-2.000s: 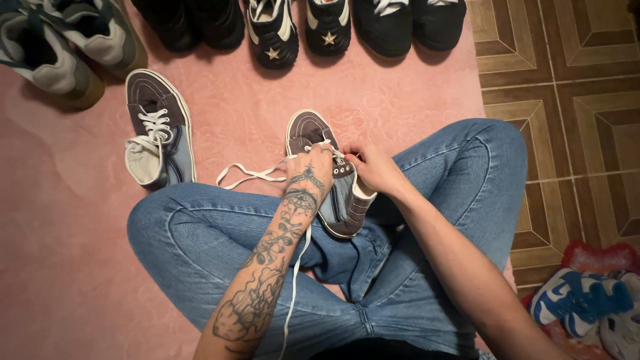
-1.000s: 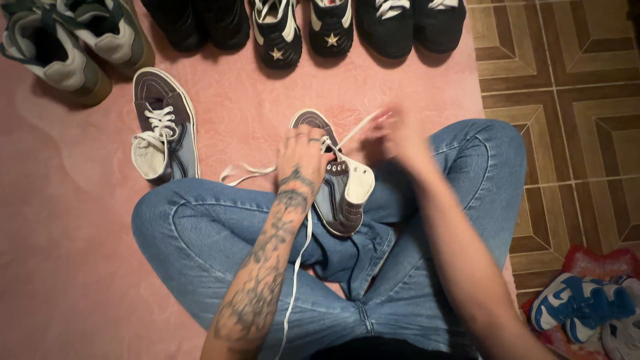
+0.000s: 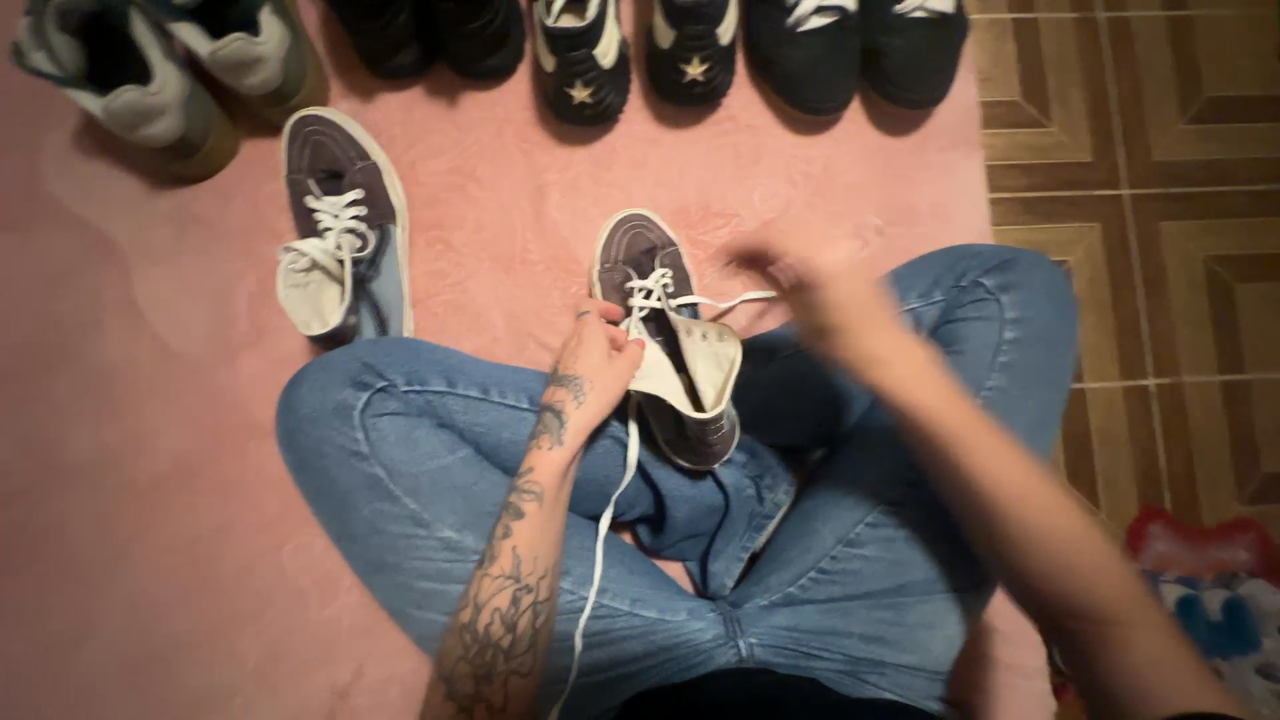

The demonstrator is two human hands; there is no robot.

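Note:
A high-top canvas sneaker (image 3: 700,430) in dark brown and blue lies between my crossed legs, toe pointing away, its collar spread so the pale lining shows. My left hand (image 3: 600,355) pinches the collar edge and tongue area at the sneaker's left side. One end of the white shoelace (image 3: 605,530) hangs down over the jeans below that hand. The lace's other end stretches right from the eyelets toward my right hand (image 3: 815,290), which is raised and blurred; whether its fingers hold the lace is unclear. The matching sneaker (image 3: 390,220), laced, stands to the left.
Black sneakers with stars (image 3: 690,60), plain black shoes (image 3: 810,60) and gray sneakers (image 3: 150,100) line the far edge of the pink blanket (image 3: 480,170). Patterned floor tiles (image 3: 1200,280) lie at the right, with a red and blue item (image 3: 1200,545) at lower right.
My left hand has shifted from atop the sneaker's laces to its left side. My right hand has moved away from the sneaker, to the right. The collar is now spread wider.

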